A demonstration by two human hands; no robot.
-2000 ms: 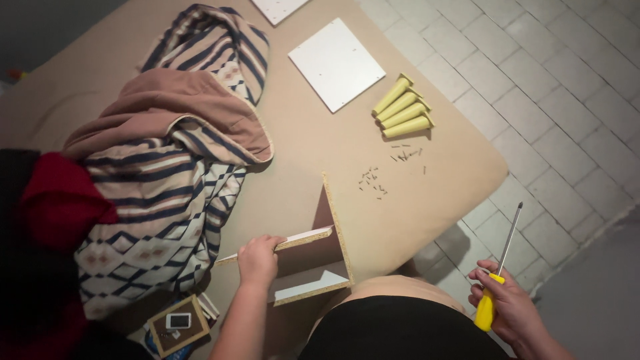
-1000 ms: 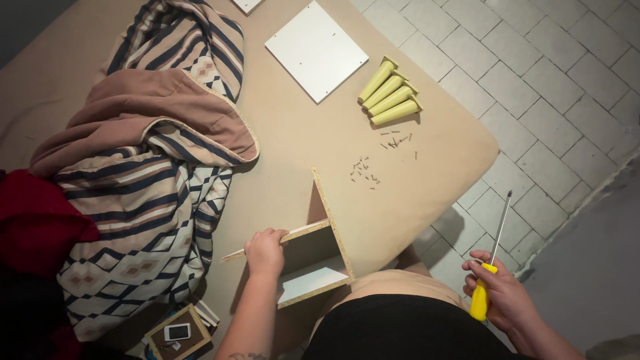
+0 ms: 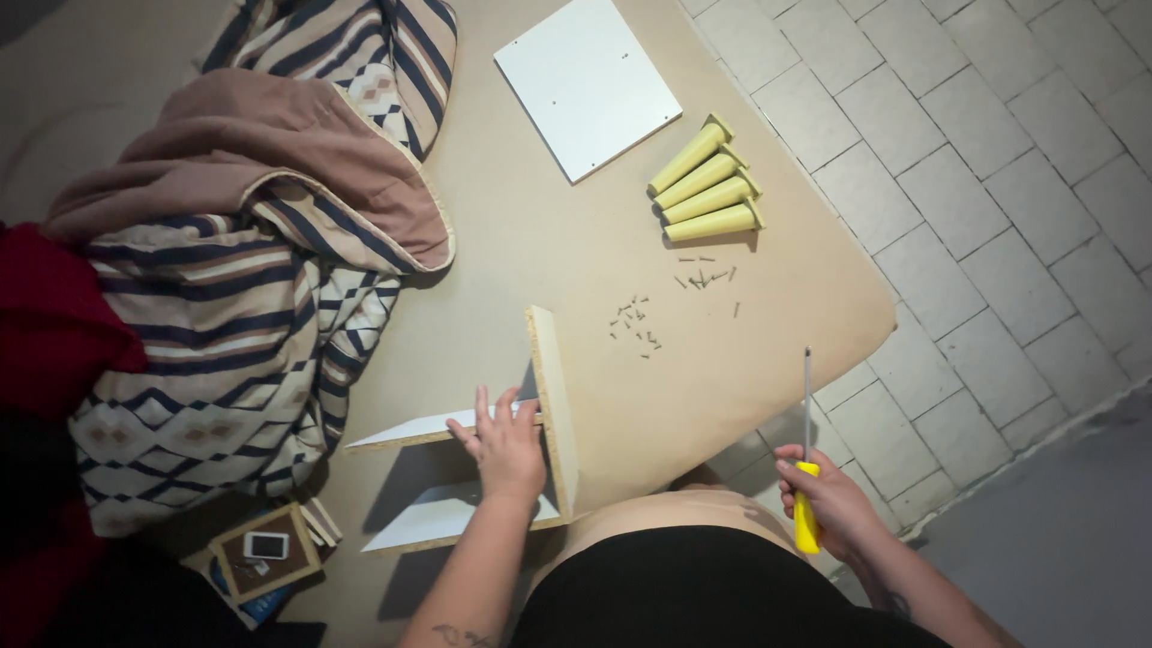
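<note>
A partly joined unit of white-faced particleboard panels (image 3: 553, 414) stands on the beige padded surface close to my body. My left hand (image 3: 508, 450) rests on its middle panel (image 3: 409, 430) near the joint with the long panel, fingers spread; its grip is not plain. In my right hand (image 3: 823, 495), off the surface's edge, is a screwdriver (image 3: 807, 508) with a yellow handle, its tip pointing away from me. Small screws (image 3: 634, 319) lie scattered beyond the unit, with longer screws (image 3: 702, 274) beside them. Several yellow tapered furniture legs (image 3: 711, 193) lie in a row farther off.
A white panel with small holes (image 3: 589, 90) lies flat at the far side. Patterned blanket (image 3: 243, 315) and red cloth (image 3: 54, 306) are heaped at left. A phone (image 3: 266, 545) sits on a wood-framed board (image 3: 220, 571). Tiled floor (image 3: 954, 198) borders the surface at right.
The panel unit has turned, its middle and near panels now angled differently. My left hand has shifted toward the long panel and its fingers have spread. My right hand still holds the screwdriver.
</note>
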